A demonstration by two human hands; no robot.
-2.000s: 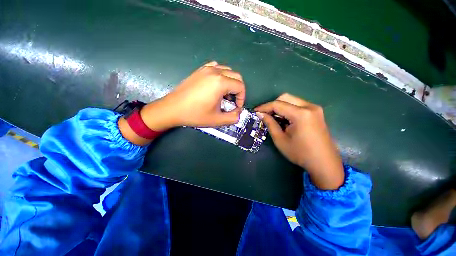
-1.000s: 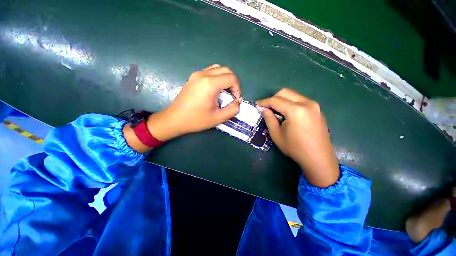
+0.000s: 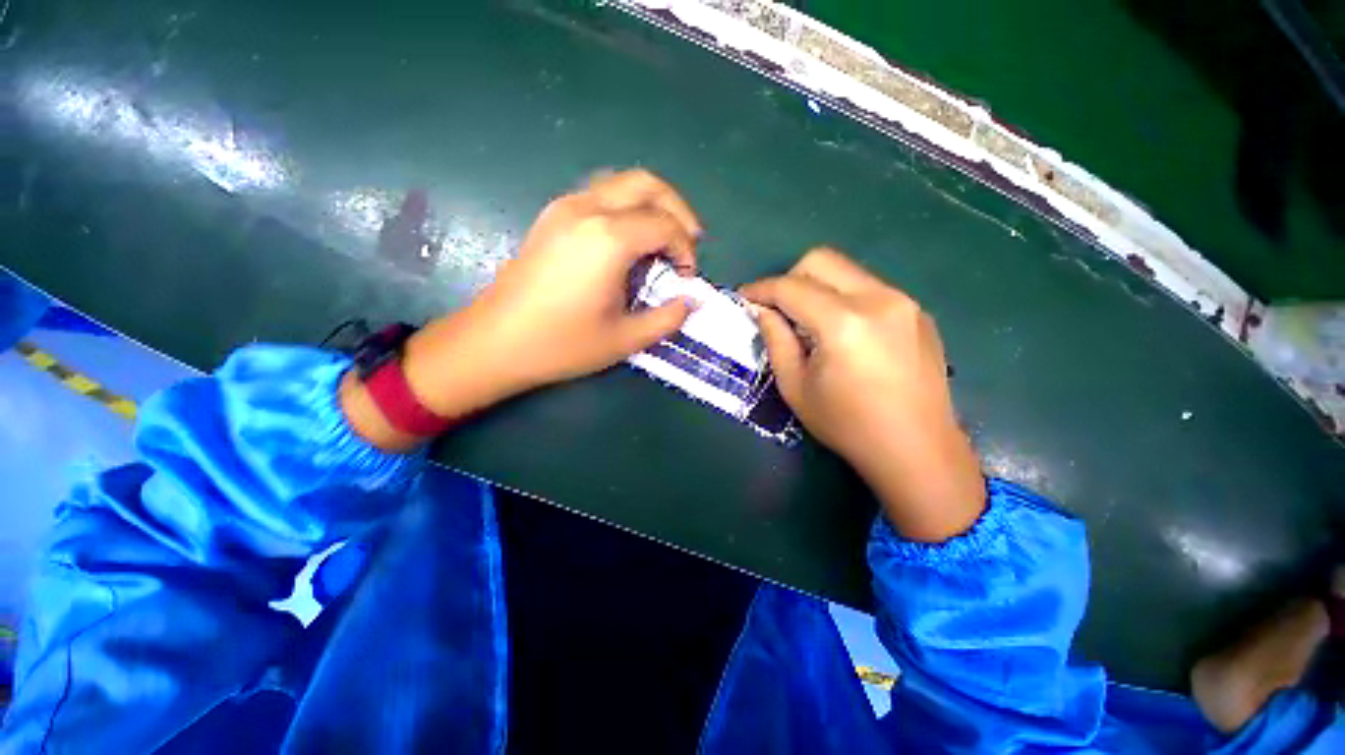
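Observation:
An open phone assembly (image 3: 708,362) lies tilted on the dark green bench, silver-white in the middle with dark strips and a dark end at the lower right. My left hand (image 3: 598,280) is over its left end, thumb and fingertips on the pale part; its fingers hide that end. My right hand (image 3: 856,347) is at the phone's upper right corner, thumb and index finger pinched together there. Whether a small part or tool is between the right fingertips is too small to tell.
The worn green bench top (image 3: 266,295) surrounds the phone. A chipped white edge (image 3: 944,111) runs across the upper right, with a green belt surface (image 3: 1018,59) beyond. Another person's hand (image 3: 1261,671) rests at the bench's lower right edge.
The left hand has moved slightly left, and its thumb now lies on the phone's pale area. The right hand has shifted a little left. More of the silver-white middle shows than two seconds ago.

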